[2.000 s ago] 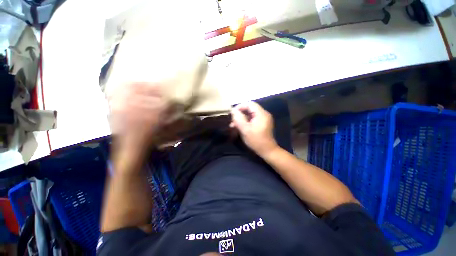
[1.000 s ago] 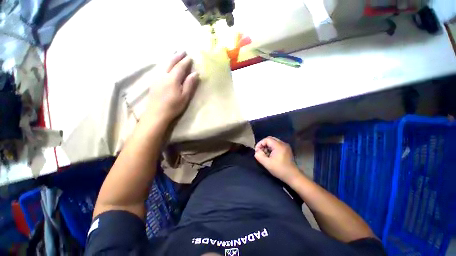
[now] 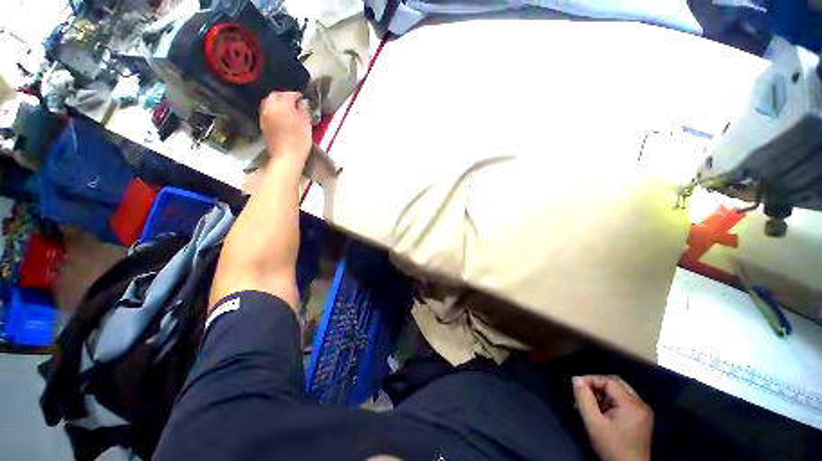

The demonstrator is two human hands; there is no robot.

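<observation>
A khaki garment piece (image 3: 559, 243) lies over the white table, its far right part under the needle area of the sewing machine head (image 3: 775, 135). Its near edge hangs over the table front in creased folds. My left hand (image 3: 287, 126) is stretched out to the left, fingers curled at tan cut pieces (image 3: 338, 67) beside a black machine part; whether it grips one is hidden. My right hand (image 3: 616, 416) is low by my lap, below the table edge, fingers curled; I cannot tell if it holds anything.
Thread snips (image 3: 766, 302) lie right of the needle, by red-orange tape (image 3: 714, 232). A black machine part with a red round cover (image 3: 232, 52) stands at left among clutter. Blue crates (image 3: 347, 333) are below the table. Dark and grey cloth (image 3: 135, 315) hangs at lower left.
The view has swung left. My left hand has left the khaki cloth and moved out to the pieces at left. The khaki cloth now lies spread up to the needle. My right hand stays low.
</observation>
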